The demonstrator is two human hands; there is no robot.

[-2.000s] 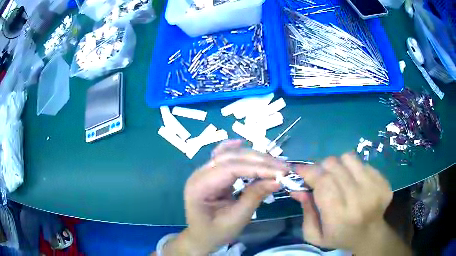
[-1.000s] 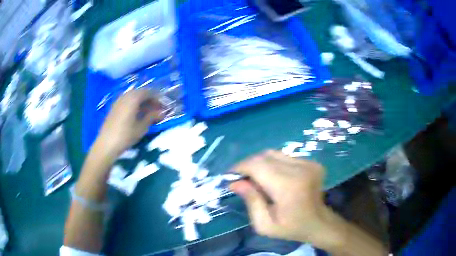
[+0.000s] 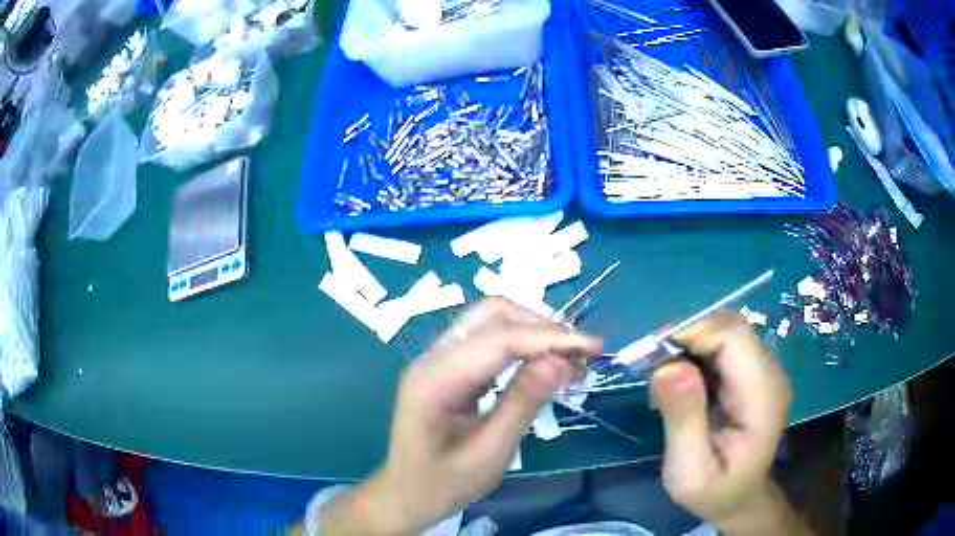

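My left hand [image 3: 476, 393] has thumb and fingertips pinched on a small part, apparently metal, mostly hidden by the fingers. My right hand [image 3: 728, 408] holds a long thin rod [image 3: 723, 304] slanting up to the right, with a white tab [image 3: 637, 352] at its lower left end. The two hands' fingertips are close, with a small gap. Under and between them lies a pile of white-tabbed pieces with thin rods [image 3: 547, 421], partly hidden. Loose white strips [image 3: 385, 247] lie below the blue trays. Something dark shows in my right palm; I cannot tell what.
The left blue tray [image 3: 419, 218] holds short metal pins and a frosted tub [image 3: 445, 52]. The right blue tray [image 3: 712, 206] holds long rods. A phone [image 3: 759, 23] is above it. A digital scale [image 3: 209, 230] and tubs are left, a dark red-purple pile [image 3: 859, 267] right.
My left hand has come back from the left blue tray to beside my right hand. The view has swung back and sharpened. The slanting rod now shows clearly in my right hand.
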